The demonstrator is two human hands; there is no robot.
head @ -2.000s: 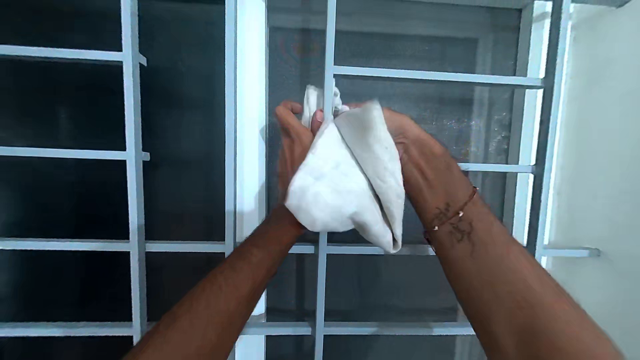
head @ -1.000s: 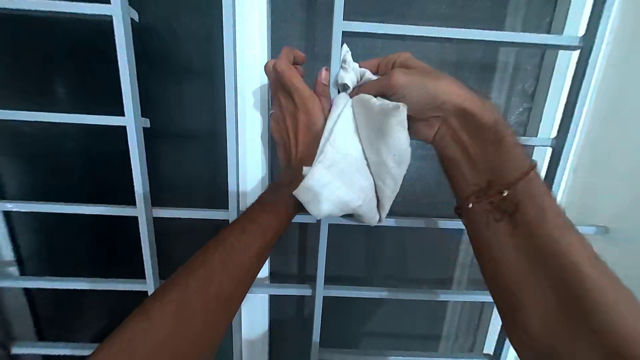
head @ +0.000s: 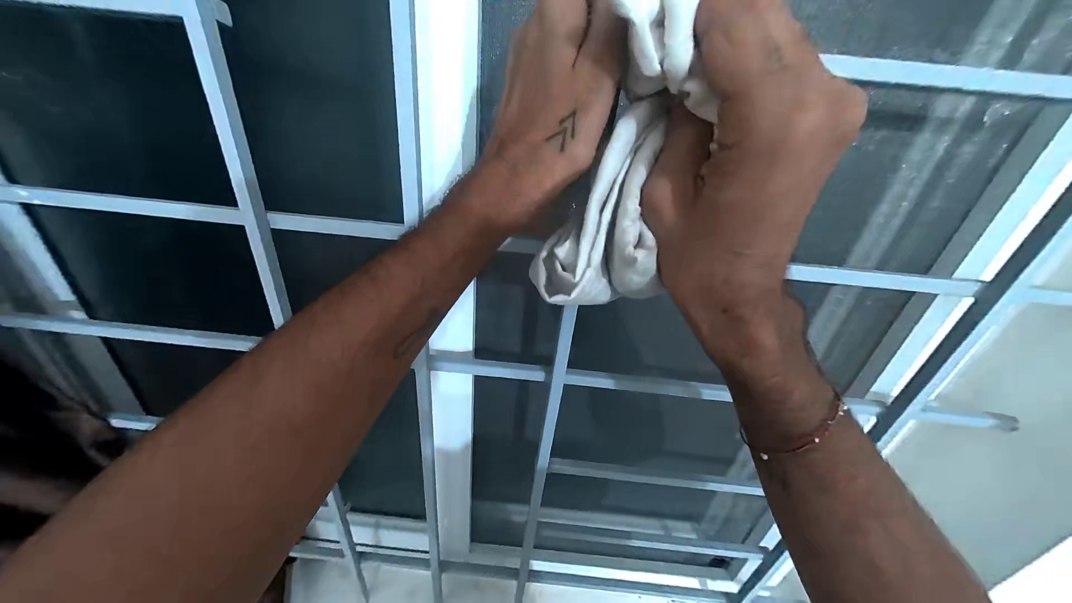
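A white cloth (head: 607, 226) hangs in folds at the top middle, in front of a vertical bar of the metal window grille (head: 548, 419). My right hand (head: 754, 142) is closed around the cloth from the right, its fingers partly hidden behind the folds. My left hand (head: 557, 100) is raised on the left of the cloth, close against the bar; its fingertips are cut off by the top edge, so its hold cannot be told. The cloth's upper end also runs out of view.
Grey grille bars cross the view in front of dark window panes (head: 335, 126). A white window frame post (head: 452, 318) stands left of the cloth. At the right are a pale wall (head: 997, 486) and a protruding bar end (head: 997, 421). Something dark and blurred lies at the lower left.
Both hands and the cloth now sit higher in the view, which has tilted down. The cloth, earlier spread wide below the hands, now hangs in narrow folds, with my right hand around it.
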